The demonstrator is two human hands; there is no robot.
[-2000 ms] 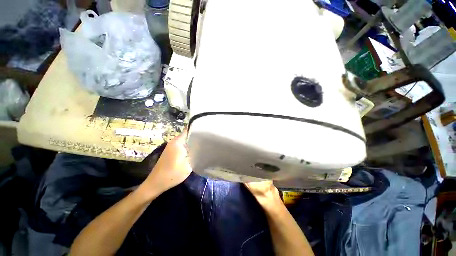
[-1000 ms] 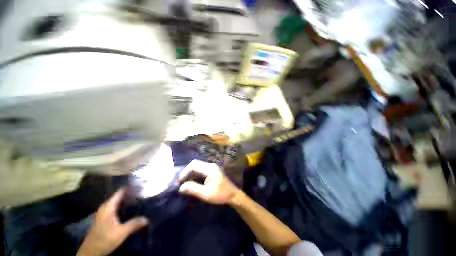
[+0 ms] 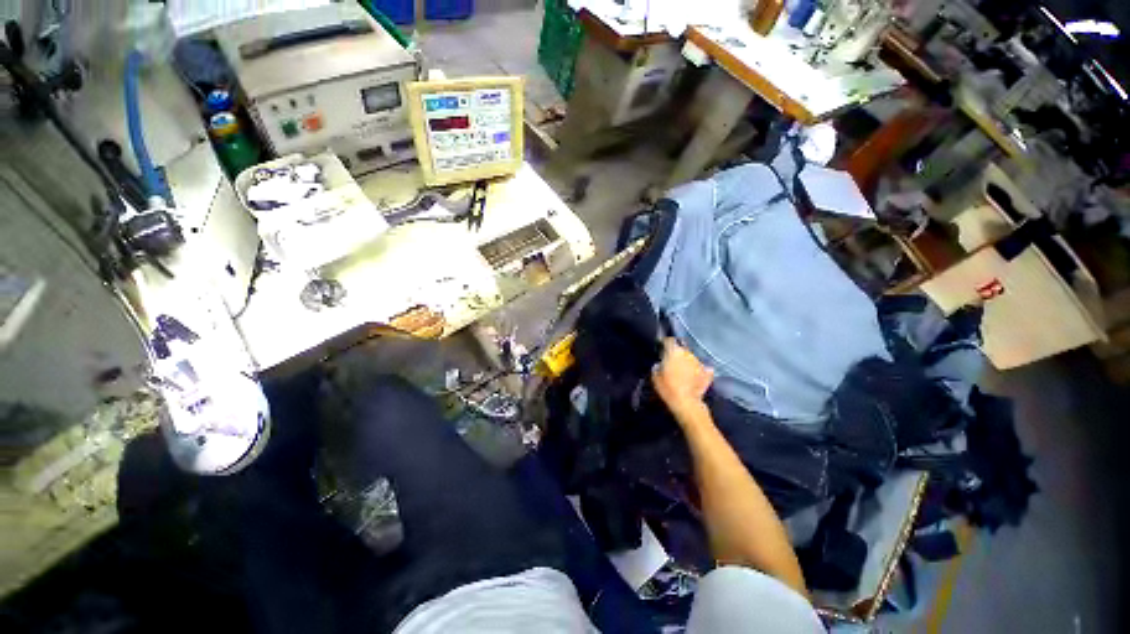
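My right hand (image 3: 679, 378) reaches to the garment heap on the right, its fingers curled on a dark denim garment (image 3: 616, 328). The fingertips are partly hidden against the dark cloth. A light-blue denim garment (image 3: 775, 297) lies on the heap just beyond and to the right of the hand. More dark denim (image 3: 775, 452) is bunched below and right of it. My left hand is not in view.
The cream tabletop (image 3: 372, 303) holds a control panel (image 3: 471, 130), a box of small white pieces (image 3: 304, 211) and dark snips (image 3: 478, 204). A control box (image 3: 325, 99) stands behind. A container rim (image 3: 895, 545) borders the heap; a cardboard box (image 3: 1022, 303) stands at right.
The view has swung right, away from the large machine head. My right hand has moved from the work under the head to the garment heap. My left hand has gone out of view.
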